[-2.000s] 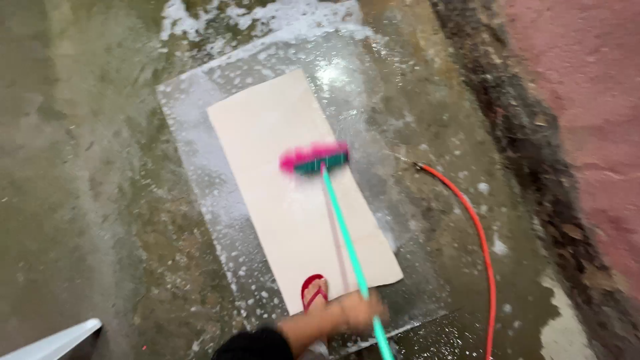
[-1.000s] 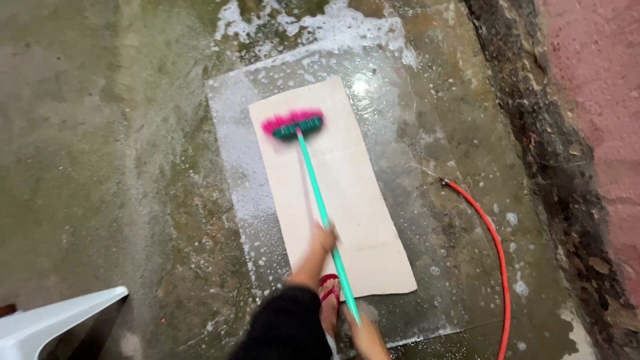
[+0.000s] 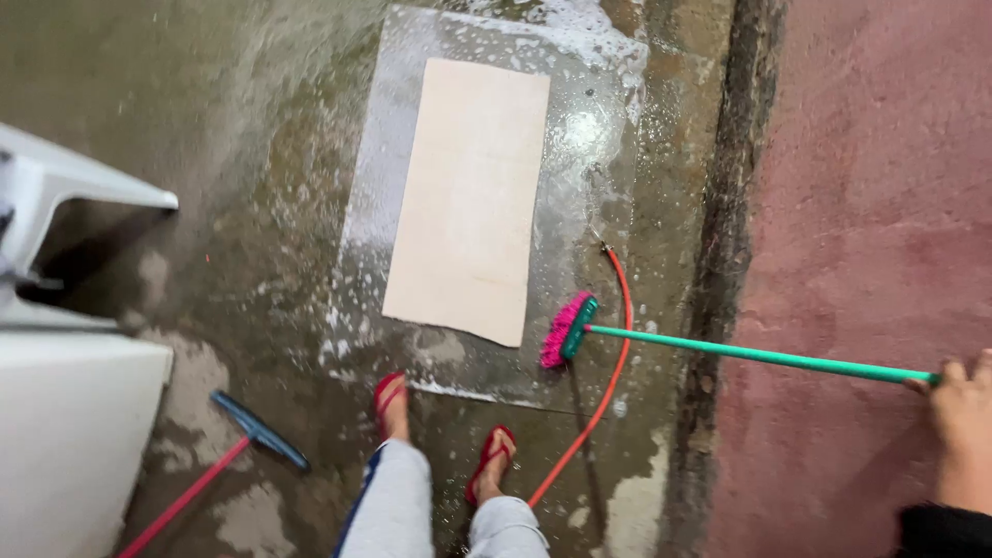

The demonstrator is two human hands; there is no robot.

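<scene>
My right hand (image 3: pixel 957 403) is at the right edge, closed around the end of the green handle (image 3: pixel 759 354) of a push broom. The broom's head (image 3: pixel 570 329), with pink bristles and a green block, is beside the lower right of a cream rectangular mat (image 3: pixel 473 201). The mat lies on a wet, soapy transparent sheet (image 3: pixel 372 186) on the concrete floor. No part of the broom touches the mat. My left hand is out of view.
An orange hose (image 3: pixel 626 310) curves under the broom handle. A squeegee (image 3: pixel 260 430) with a red handle lies lower left, near white plastic furniture (image 3: pixel 77 167) and a white box-like object (image 3: pixel 70 426). A rough pink surface (image 3: pixel 868 232) borders the right. My feet in red flip-flops (image 3: pixel 488 457) stand below the mat.
The broom has moved off the mat to its right, and its handle now runs rightward. My left hand, on the handle one second ago, has left the view. The view has shifted.
</scene>
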